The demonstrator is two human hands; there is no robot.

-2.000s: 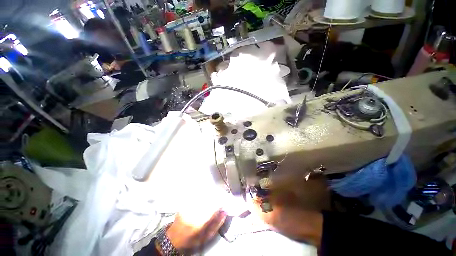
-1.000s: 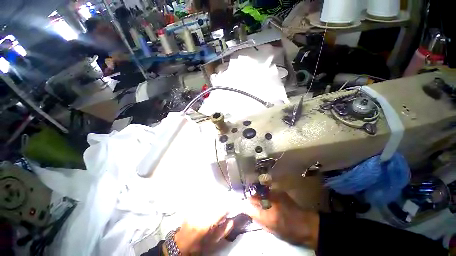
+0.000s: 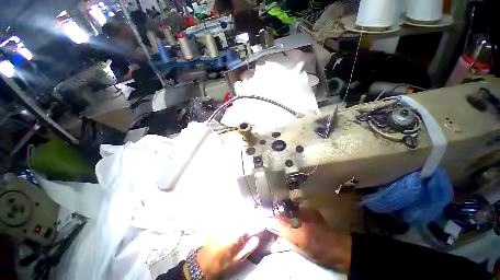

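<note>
White fabric [image 3: 123, 202] lies under both hands and is heaped to the left, washed out by glare. The sewing machine's beige arm [image 3: 340, 147] comes in from the right; its needle area is lost in glare. My left hand [image 3: 223, 254], with a metal watch on the wrist, rests on the cloth left of the needle area. My right hand [image 3: 310, 235] is beside the machine's end, partly blurred, its fingertips by the needle. A small dark piece [image 3: 264, 241] lies between the hands on the cloth. Whether the fingers pinch anything is hidden by glare.
A white lamp [image 3: 183, 158] hangs over the cloth. Blue yarn [image 3: 411, 196] hangs from the arm. Thread cones [image 3: 377, 13] stand upper right. A neighbouring machine [image 3: 24, 210] is at far left, with black scissors [image 3: 63, 240] nearby. A person [image 3: 123, 46] sits at the upper left.
The hands stay by the needle with small finger shifts. The dark piece shows more than two seconds ago. The whole view has shifted slightly.
</note>
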